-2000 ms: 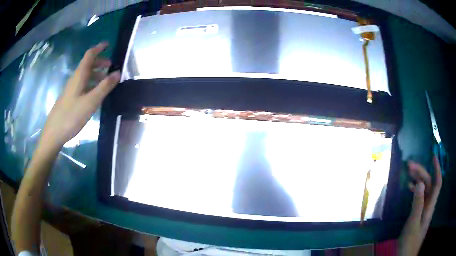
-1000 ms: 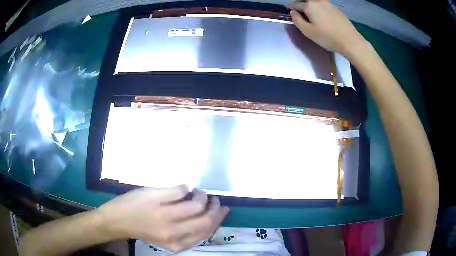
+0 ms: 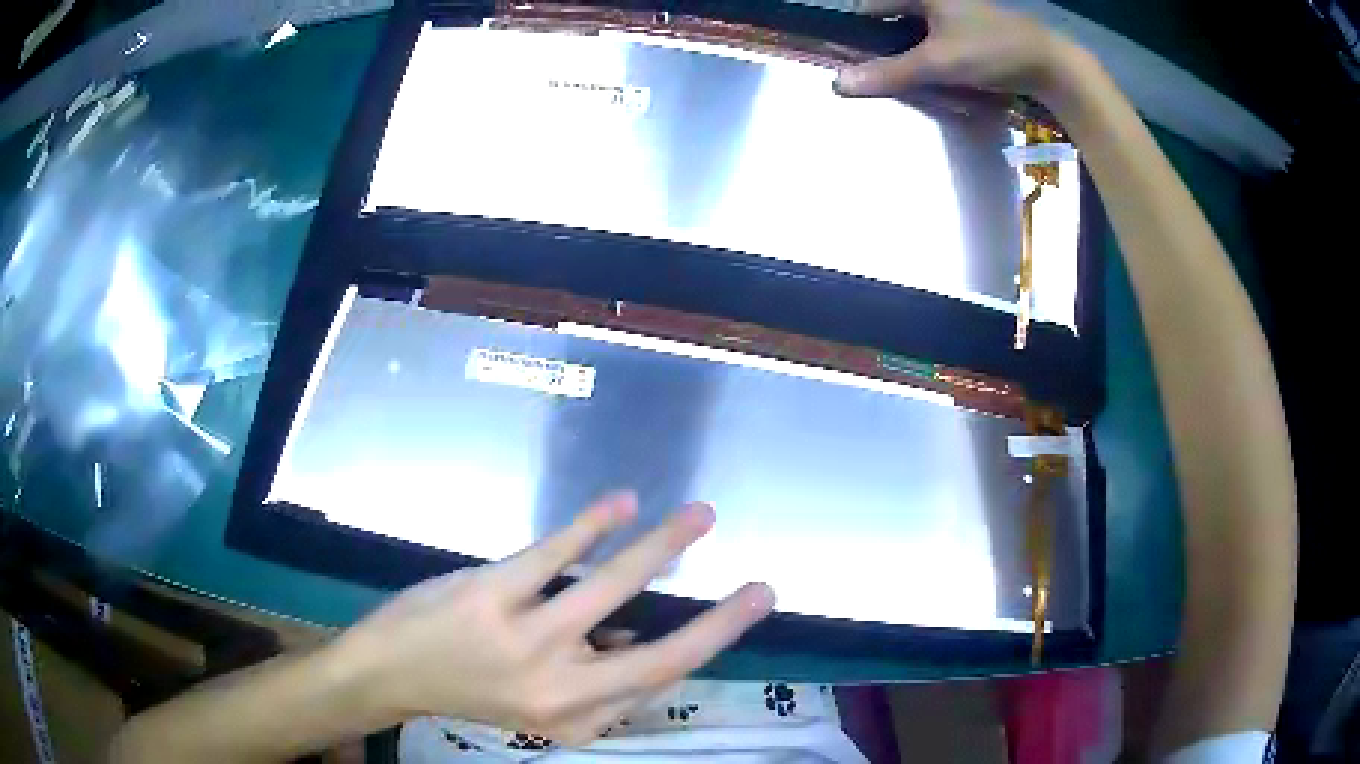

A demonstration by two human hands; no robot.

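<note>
A black foam tray (image 3: 671,266) holds two long silver-backed LCD panels, an upper one (image 3: 806,164) and a lower one (image 3: 835,478). Each has a copper-brown strip along its far edge and an orange flex tail with a white tape tab at its right end. My right hand (image 3: 970,52) is at the tray's far edge right of the middle, thumb over the upper panel's edge, other fingers partly cut off by the frame. My left hand (image 3: 574,627) reaches over the tray's near edge, fingers spread over the lower panel; whether it grips the edge is hidden.
Clear film and tape scraps (image 3: 134,329) lie at the left on the green mat (image 3: 1148,523). A ribbed white-grey strip (image 3: 1208,123) edges the far side of the bench. Brown cartons (image 3: 142,657) are below at the lower left, and something pink-red (image 3: 1066,714) at the lower right.
The tray has turned slightly clockwise and its glare has shifted. My left hand has opened its fingers over the lower panel. My right hand has crossed from the right side to the far edge.
</note>
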